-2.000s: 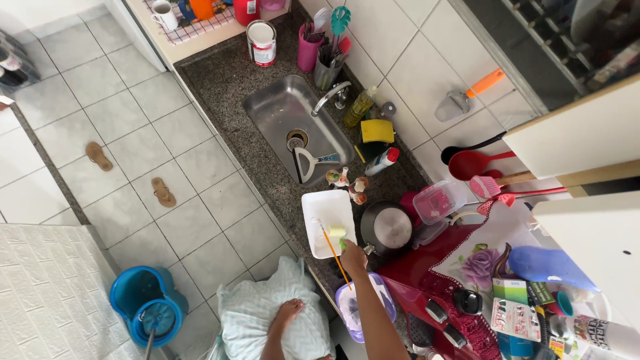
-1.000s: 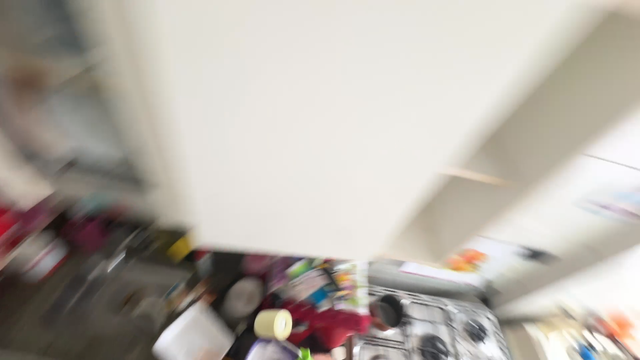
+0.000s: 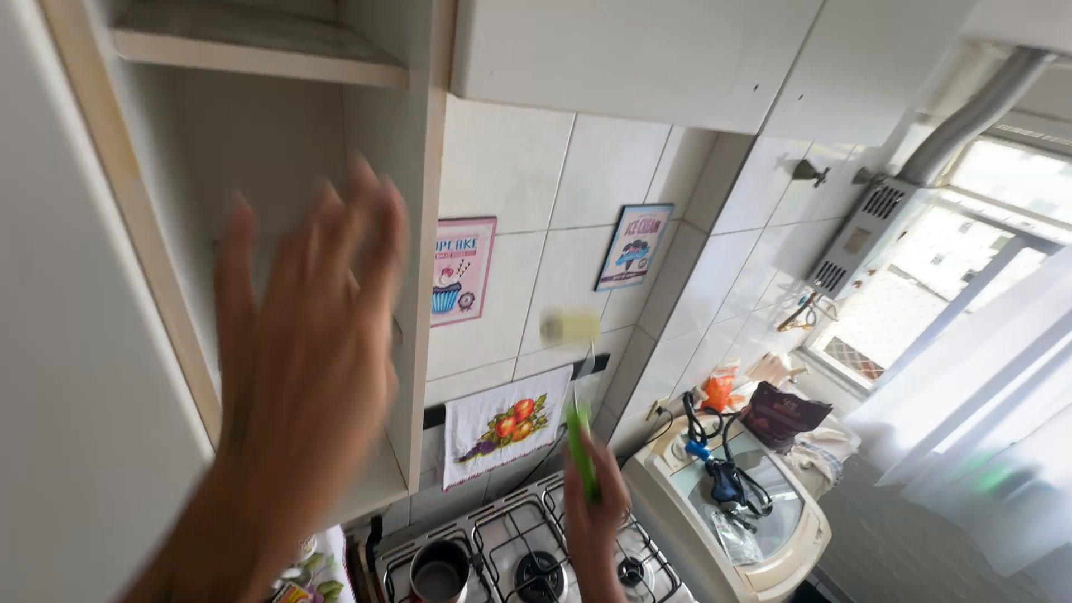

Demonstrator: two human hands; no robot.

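My left hand (image 3: 314, 335), blurred, is raised with its fingers apart in front of the open cabinet shelves (image 3: 260, 54); nothing is in it. Lower down, above the gas stove, my right hand (image 3: 596, 490) grips the green handle of a small paint roller (image 3: 584, 461). The roller's pale yellow sleeve (image 3: 571, 326) points upward, in front of the white wall tiles (image 3: 494, 347). A pink cupcake sign (image 3: 463, 272) and an ice cream sign (image 3: 636, 247) are on the tiles behind.
Below is the gas stove (image 3: 511, 544) with a dark pot (image 3: 440, 571) on it. A fruit-print cloth (image 3: 505, 429) hangs behind. At right stand a washing machine (image 3: 737, 502) with straps and bags on top, a water heater (image 3: 871, 234) and a curtained window. Cabinet doors (image 3: 620, 59) jut out above.
The view has swung from the sink and counter to the upper wall and cabinet. My left hand, low near the light cloth two seconds ago, is now raised by the shelves.
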